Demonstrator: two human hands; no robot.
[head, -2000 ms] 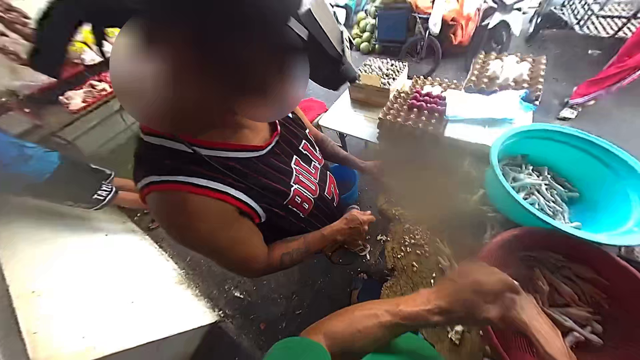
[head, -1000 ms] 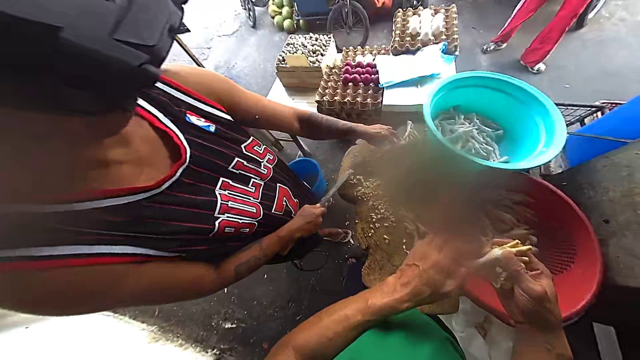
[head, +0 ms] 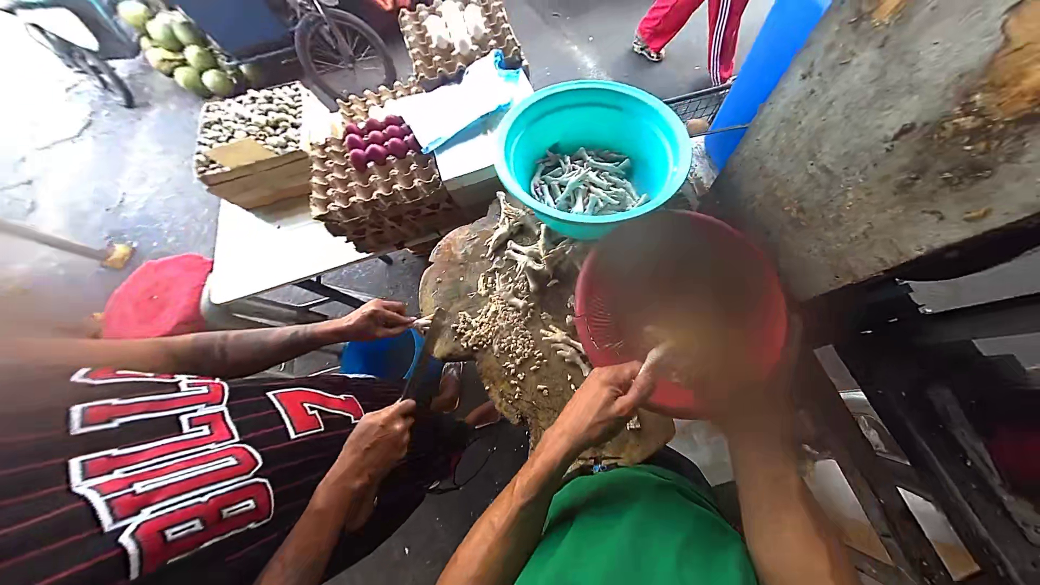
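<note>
My left hand (head: 605,402) is closed around a pale chicken foot (head: 650,370) at the near edge of the red plastic colander (head: 597,325). My right hand (head: 731,366) is over that colander's right side; a dark blur hides its fingers and much of the colander. More chicken feet (head: 528,252) and many small cut bits (head: 504,325) lie on the worn wooden chopping block (head: 459,268). Behind the colander, a turquoise basin (head: 512,154) holds a heap of chicken feet (head: 585,180).
At the left a co-worker's hands hold a knife (head: 424,357) and a chicken foot over the block's edge. Egg trays (head: 374,187) and a box of small eggs (head: 252,122) stand on a white table (head: 268,260). A concrete ledge (head: 877,146) is at the right, a blue bucket (head: 378,353) below.
The view has turned and shifted. My left hand has come to the colander's near edge. The co-worker's far hand has drawn back from the top of the block to its left edge.
</note>
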